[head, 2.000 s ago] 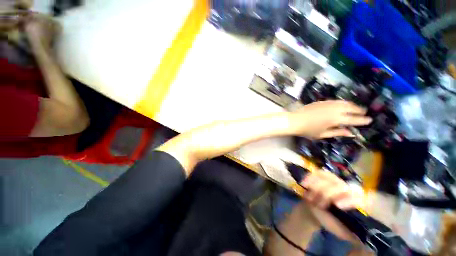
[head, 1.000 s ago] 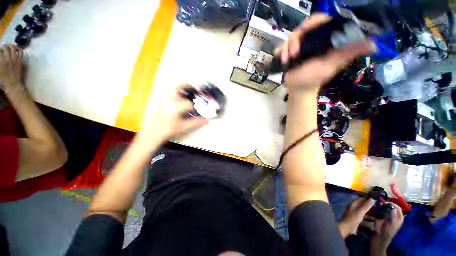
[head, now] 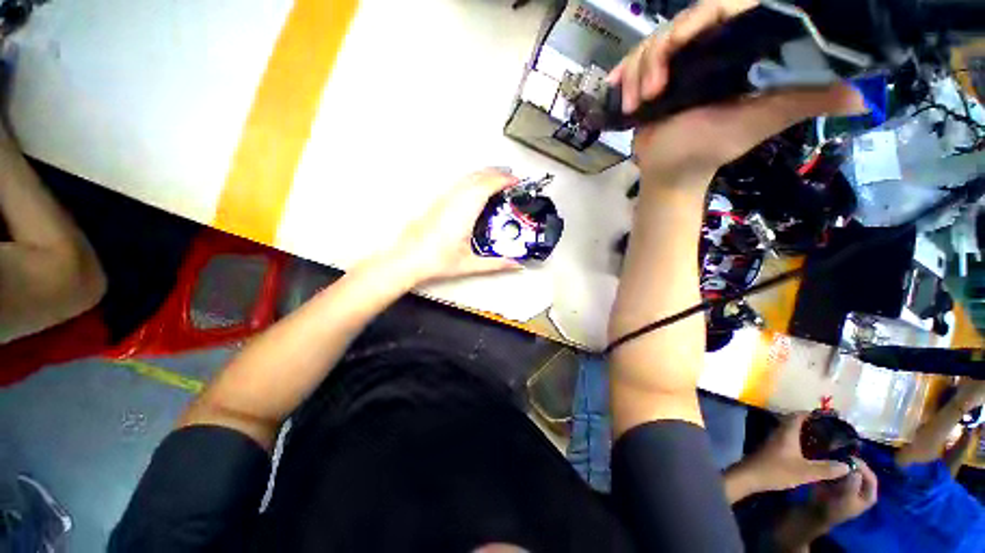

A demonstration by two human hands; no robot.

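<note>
My left hand [head: 459, 232] holds a round black unit [head: 518, 227] with a silver-white ringed centre and a red bit, low over the bench near its front edge. My right hand [head: 702, 119] is closed around a thick black electric screwdriver [head: 707, 76]. The driver's tip end is at the pick-up mechanism of the silver-grey screw feeder [head: 589, 32]; whether the tip touches it is hidden. The driver's black cord [head: 745, 292] runs across my right forearm.
A pile of black units [head: 729, 254] lies right of my right forearm. Yellow-orange tape [head: 286, 119] crosses the off-white bench [head: 410, 86]. A neighbour's hands [head: 805, 459] hold a black part at lower right. Another person's arm [head: 38, 238] is at left, by a red stool [head: 194, 302].
My left hand has moved right with the unit, closer to the feeder. My right hand still holds the screwdriver at the feeder, shifted slightly. The view has shifted a little.
</note>
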